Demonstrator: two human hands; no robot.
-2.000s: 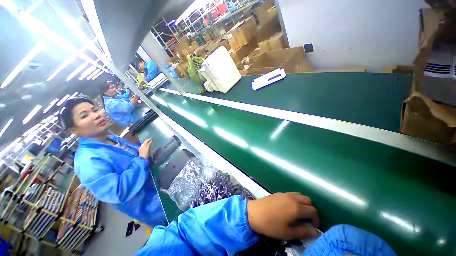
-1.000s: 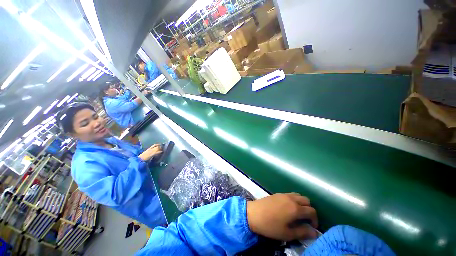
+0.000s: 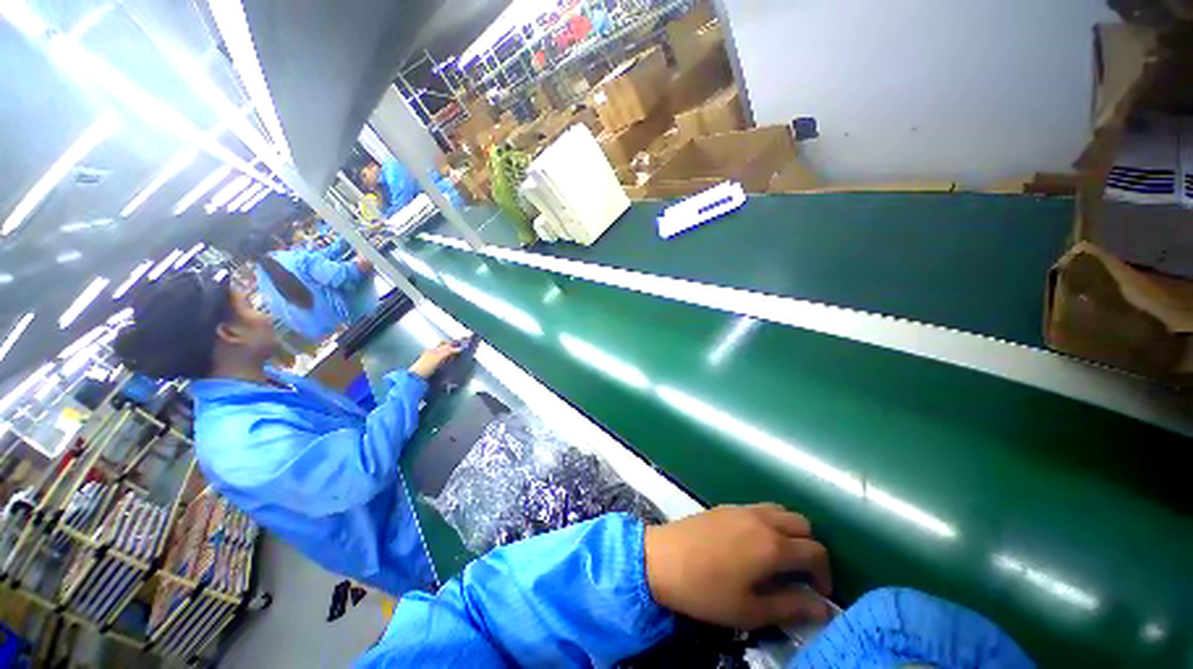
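Observation:
My left hand (image 3: 739,565) is at the bottom centre, over the near edge of the line, with its fingers curled downward. Something dark and a pale, shiny bit show under the fingers; I cannot tell what they are or if they are gripped. My right blue sleeve (image 3: 916,636) shows at the bottom edge beside it; the right hand is out of sight. A crinkled clear poly bag (image 3: 523,484) with dark contents lies on the ledge beyond my left sleeve.
The glossy green conveyor (image 3: 733,379) runs diagonally past my hand, with a pale guide rail (image 3: 785,309) behind. A white slim object (image 3: 701,208) and white box-shaped item (image 3: 580,186) stand on the far green surface. An open carton (image 3: 1123,307) is at right. A person in blue (image 3: 294,457) works at left.
The neighbouring person has turned their head away and reached a hand forward to the belt's edge. My left hand and right sleeve have barely moved.

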